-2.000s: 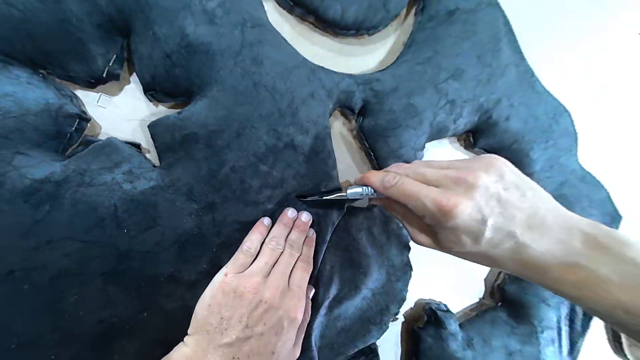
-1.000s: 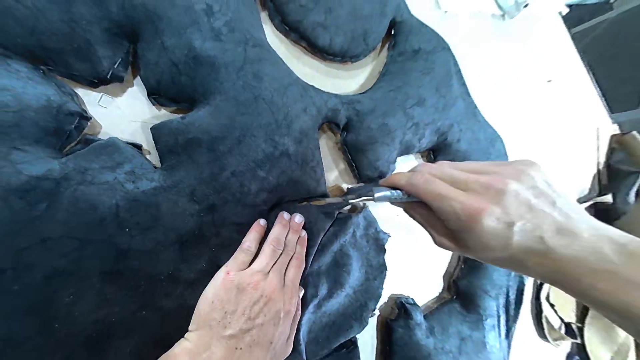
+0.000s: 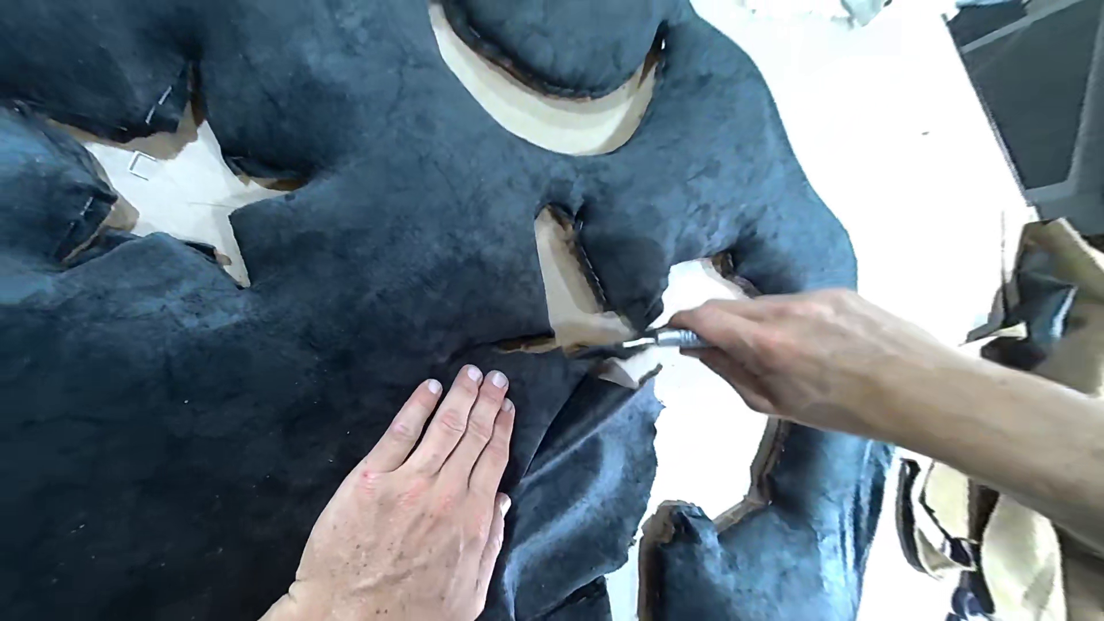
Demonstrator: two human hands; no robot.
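Note:
Dark blue fabric-like sheet (image 3: 371,285), perhaps leather or suede with a tan layer at its cut edges, fills most of the view. My left hand (image 3: 414,500) lies flat on it, holding nothing, fingers pointing up and slightly apart. Between the thumb and fingers of my right hand (image 3: 776,354) is a craft knife (image 3: 677,338) with a metal handle. Its tip is at the right end of an L-shaped opening (image 3: 573,302), beside a larger opening. A loose flap (image 3: 586,483) of the sheet lies to the right of my left hand.
A star-shaped opening (image 3: 177,185) is at the upper left, a crescent-shaped one (image 3: 552,121) at the top. The white surface (image 3: 914,172) shows past the sheet's right edge. Tan and dark scraps (image 3: 1018,535) are at the lower right, near a dark grey object (image 3: 1026,95).
My right hand and the knife have moved right, away from the left hand. A slit now runs left from the tan opening's lower end, and the flap sits apart from it. The view has shifted.

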